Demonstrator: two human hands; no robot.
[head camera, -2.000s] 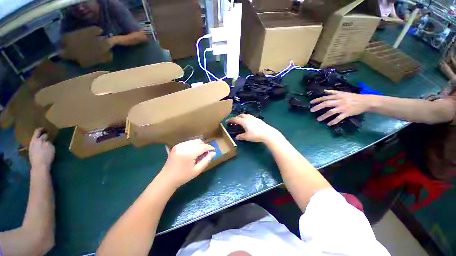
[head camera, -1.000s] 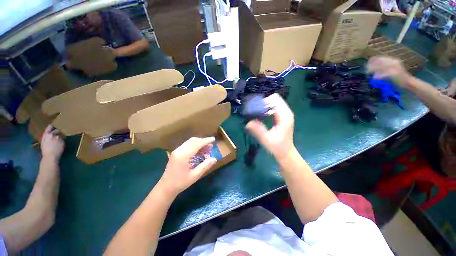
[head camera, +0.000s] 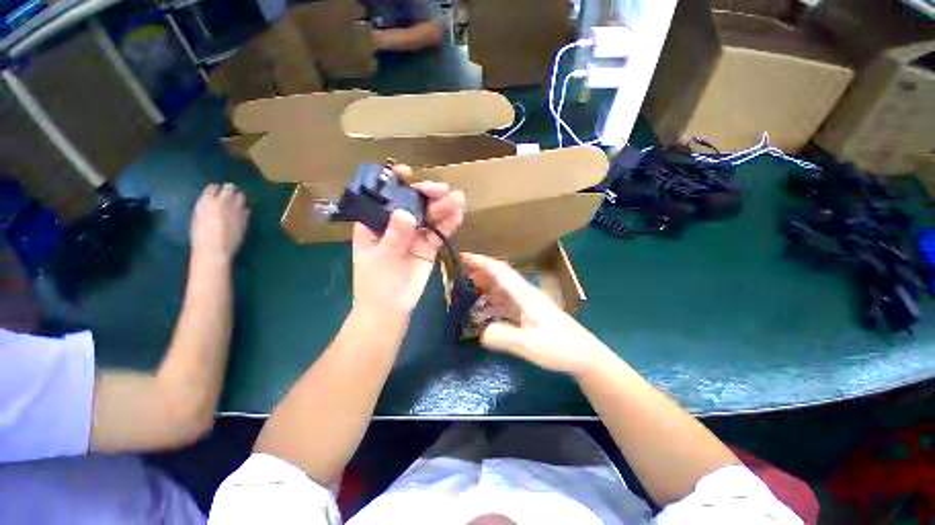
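My left hand holds a black power adapter raised in front of the open lids. Its black cable bundle hangs down to my right hand, whose fingers are around it. Behind my right hand stands an open brown mailer box, its lid upright behind the tray. The tray's contents are mostly hidden by my right hand. A second open mailer box stands to the left, partly hidden by my left hand and the adapter.
Black adapter heaps lie at the right, another at far left. Large cartons and a white power strip with white cables stand behind. A co-worker's hand rests on the bench at left. The bench edge runs in front of me.
My left hand has left the tray and now holds the adapter up to the left. My right hand has moved from beside the heap to the cable bundle. The view has turned left.
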